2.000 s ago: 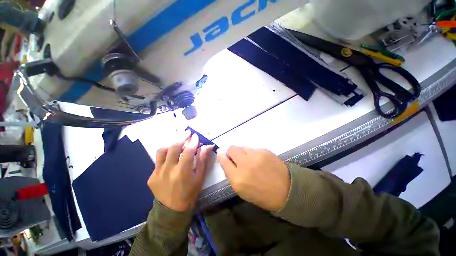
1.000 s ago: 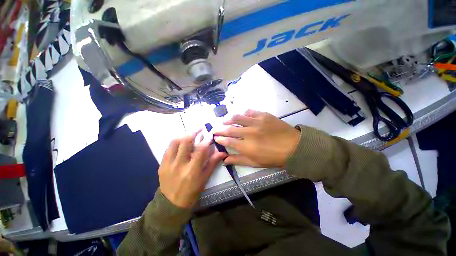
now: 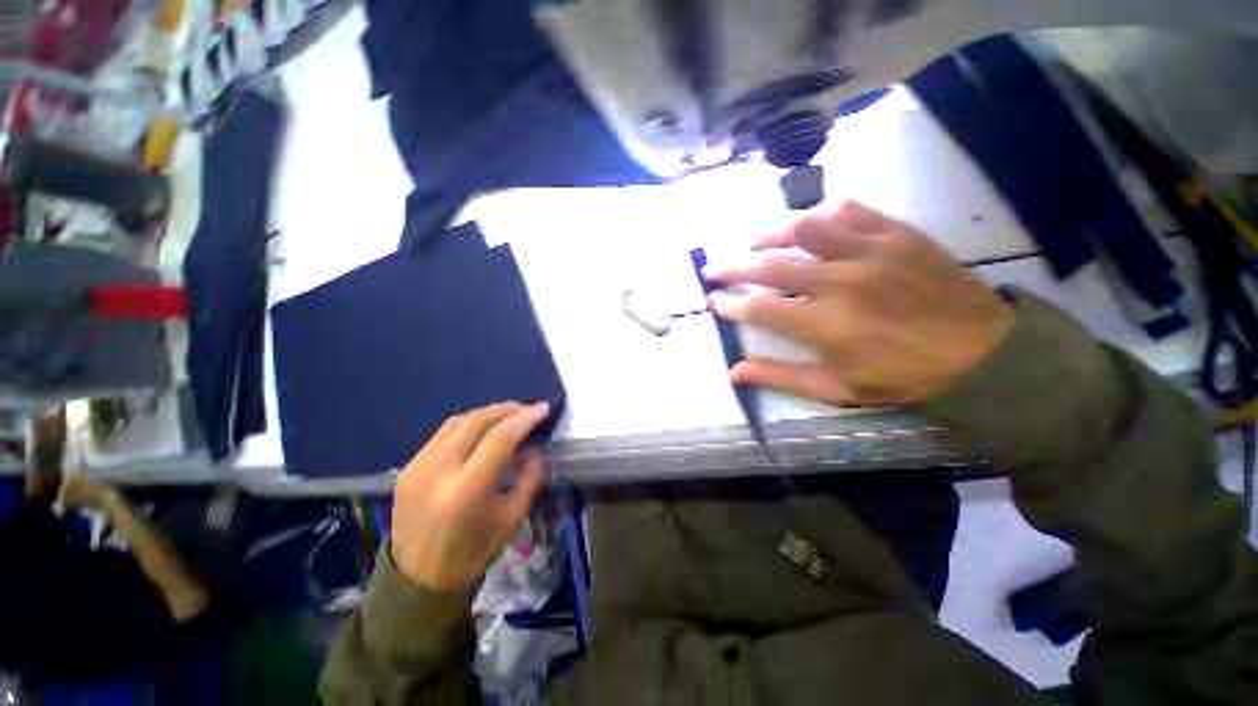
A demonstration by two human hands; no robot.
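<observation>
A narrow navy strip [image 3: 731, 361] lies on the white table below the lit machine head, its lower end at the table's front edge. My right hand [image 3: 862, 310] lies over it, fingers spread, fingertips on the strip. A large flat navy cut panel [image 3: 407, 352] lies to the left. My left hand [image 3: 469, 483] is at the panel's lower right corner, thumb and fingertips on that corner; the exact grip is blurred. A small dark grey block [image 3: 802, 186] sits by the needle area. The presser foot and needle are lost in glare.
The blurred white machine head [image 3: 883, 55] hangs over the top. Navy strips [image 3: 1028, 152] and black-handled shears [image 3: 1225, 317] lie right. More navy cloth [image 3: 483, 111] lies behind the panel, a long navy pile [image 3: 232, 276] far left. Another person's arm [image 3: 138, 538] shows lower left.
The view has shifted left. My left hand has left the strip and moved to the panel's corner. My right hand remains on the strip, which now lies straighter towards the table edge.
</observation>
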